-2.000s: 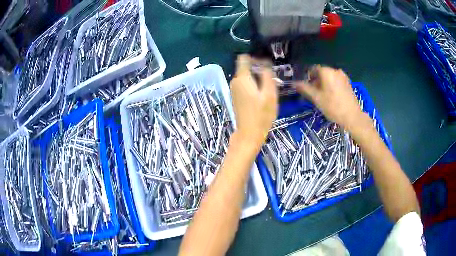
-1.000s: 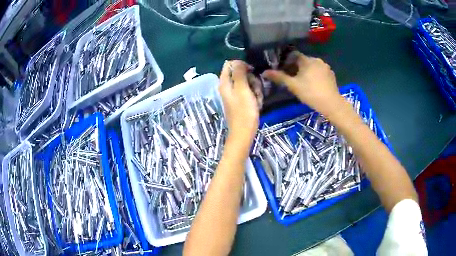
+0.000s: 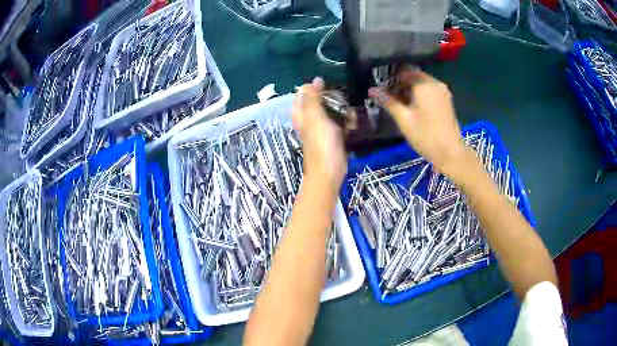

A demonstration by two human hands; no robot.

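Note:
My left hand (image 3: 323, 132) is just left of the machine's dark base and holds several silver metal parts (image 3: 335, 101) bunched in its fingers. My right hand (image 3: 426, 111) is at the right side of the small machine (image 3: 399, 30), its thumb and fingertips at the shiny fixture (image 3: 374, 105) under the grey head. Whether a part is between the right fingertips is too blurred to tell. A white bin (image 3: 177, 230) heaped with silver parts lies left of my left forearm. A blue bin (image 3: 375, 284) with silver parts lies below my right hand.
More bins of parts stand at left: a blue bin (image 3: 150, 270), a white bin (image 3: 47, 297) and stacked white bins (image 3: 145, 101). Another blue bin (image 3: 587, 88) is at the right table edge. A red container (image 3: 452, 44) is beside the machine head. A thin cable (image 3: 321, 47) loops behind.
My left hand has opened somewhat, showing the bunched parts more clearly. My right hand stays by the fixture, close to where it was a second ago. The whole view has shifted slightly.

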